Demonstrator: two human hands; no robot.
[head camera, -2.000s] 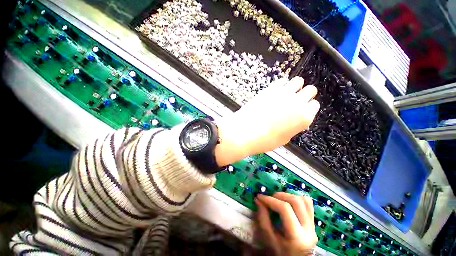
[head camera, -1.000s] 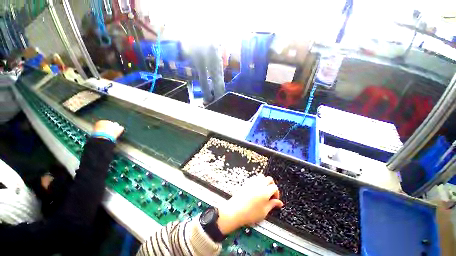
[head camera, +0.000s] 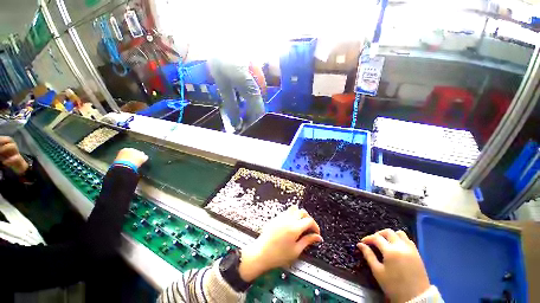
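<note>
Many small dark cylindrical capacitors (head camera: 349, 222) fill the black tray in front of me. My left hand (head camera: 281, 244), with a black watch, has its curled fingertips at the tray's left front part, beside the white components (head camera: 251, 210). My right hand (head camera: 395, 260) has its bent fingertips over the dark capacitors at the tray's right front. Whether either hand holds a part cannot be told. Green circuit boards (head camera: 172, 234) with small fitted parts lie along the line, passing behind my left wrist.
A shallow blue tray (head camera: 468, 251) is at right with few dark parts. A deep blue bin (head camera: 364, 160) stands behind. A neighbouring worker's hand (head camera: 131, 157) with a light blue band is at left; another person stands beyond the line.
The view has tilted up from the close tray view. My right hand, over the boards earlier and then out of view, is now at the dark capacitors. My left hand stays near the tray.
</note>
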